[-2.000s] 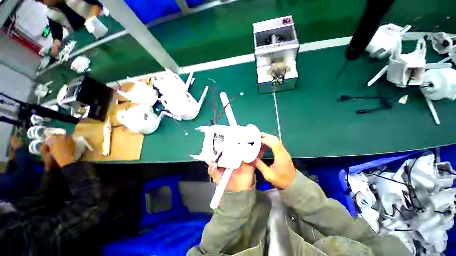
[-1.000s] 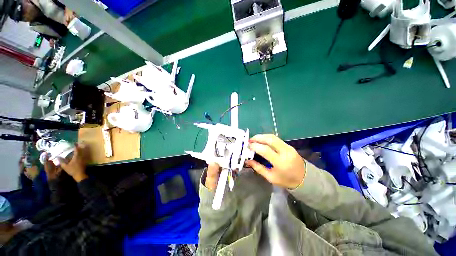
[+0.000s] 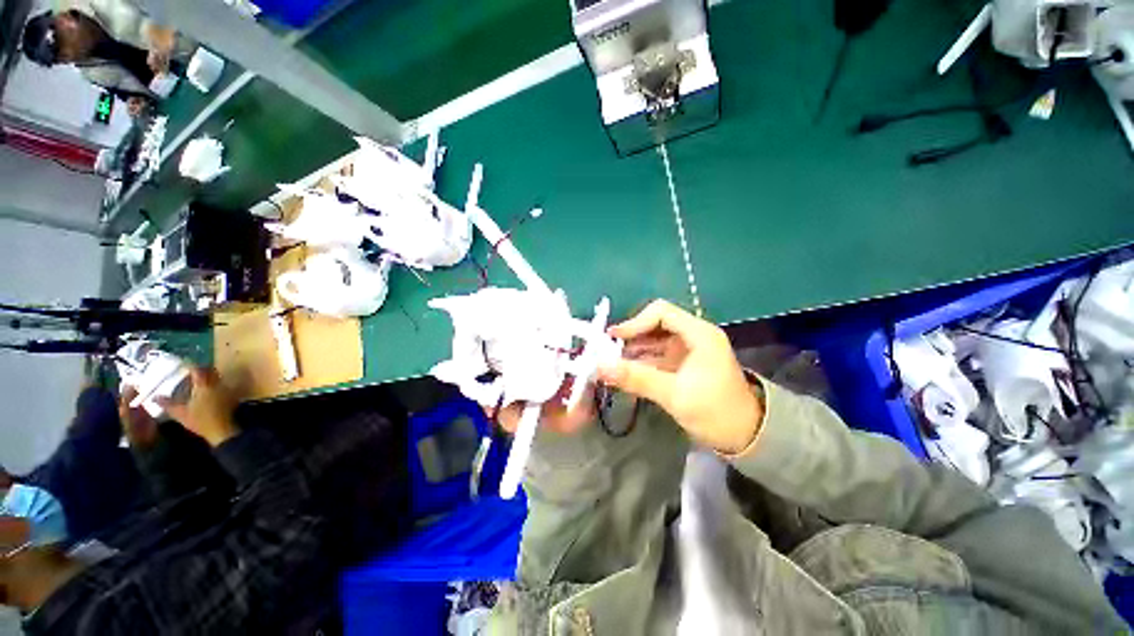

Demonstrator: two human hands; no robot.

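Observation:
A white camera housing (image 3: 504,342) with two flat antennas is held above my lap at the bench edge. One antenna points up and away, the other down. My left hand (image 3: 547,416) is under the housing and grips it, mostly hidden behind it. My right hand (image 3: 690,379) pinches a white round cover (image 3: 590,354), seen edge-on at the housing's right side. Thin red and dark lead wires (image 3: 504,245) stick up beyond the housing. A black cable loop hangs below the cover. Whether cover and housing touch, I cannot tell.
A silver-grey screw feeder (image 3: 653,81) stands on the green bench (image 3: 796,199). White units (image 3: 410,218) sit at left by cardboard (image 3: 326,353). Black cables (image 3: 951,131) and housings lie at right. A blue bin (image 3: 898,373) holds white parts. A neighbour's hands (image 3: 193,404) work at far left.
The housing has tilted and moved slightly left. The cover, first face-up on its right side, is now edge-on between my right fingers. The black cable loop has come into view below it.

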